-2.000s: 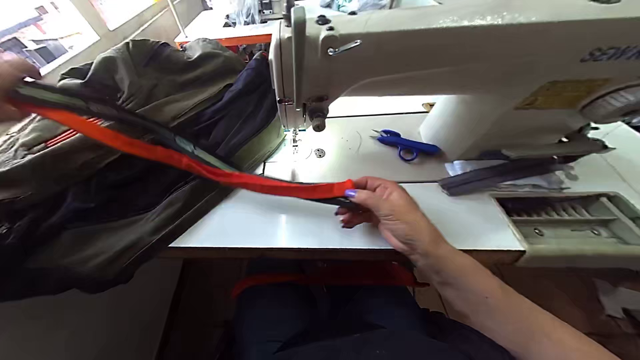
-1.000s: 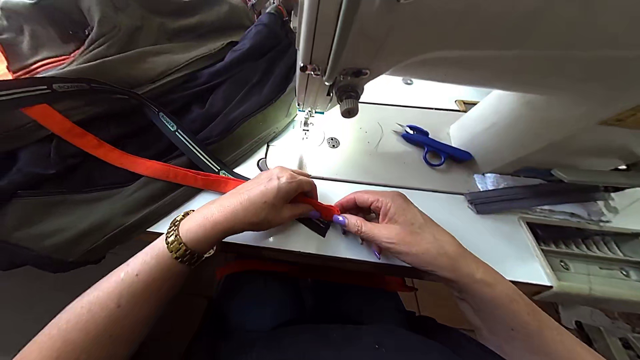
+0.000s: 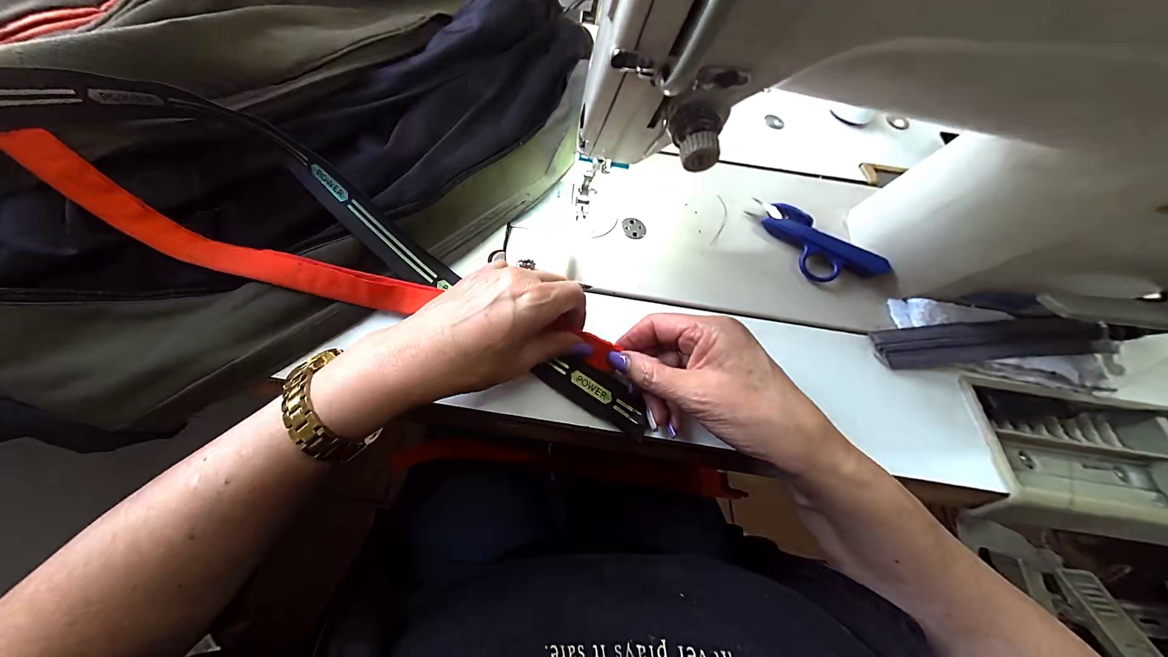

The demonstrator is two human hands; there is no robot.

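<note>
My left hand (image 3: 497, 324), with a gold watch (image 3: 315, 406) on its wrist, grips a red fabric strip (image 3: 246, 260) near the front edge of the white sewing table. My right hand (image 3: 707, 374) pinches the strip's right end between thumb and index finger. A black patterned tape (image 3: 365, 219) with pale lines and writing runs from the upper left under my left hand. Its end shows below the red strip, against the fingers of my right hand. Behind my hands are the presser foot (image 3: 587, 192) and head of a sewing machine (image 3: 630, 82).
Blue thread snips (image 3: 826, 245) lie on the machine bed. Dark folded fabric pieces (image 3: 990, 342) rest at the right, by an open compartment (image 3: 1077, 433) in the tabletop. Heaped dark and olive garments (image 3: 301, 119) cover the left side. The table's front edge (image 3: 547, 424) runs just below my hands.
My left hand has come from the far left to beside my right hand, onto the red strip. The strip, earlier held stretched between my hands, now has its right end low at the table edge.
</note>
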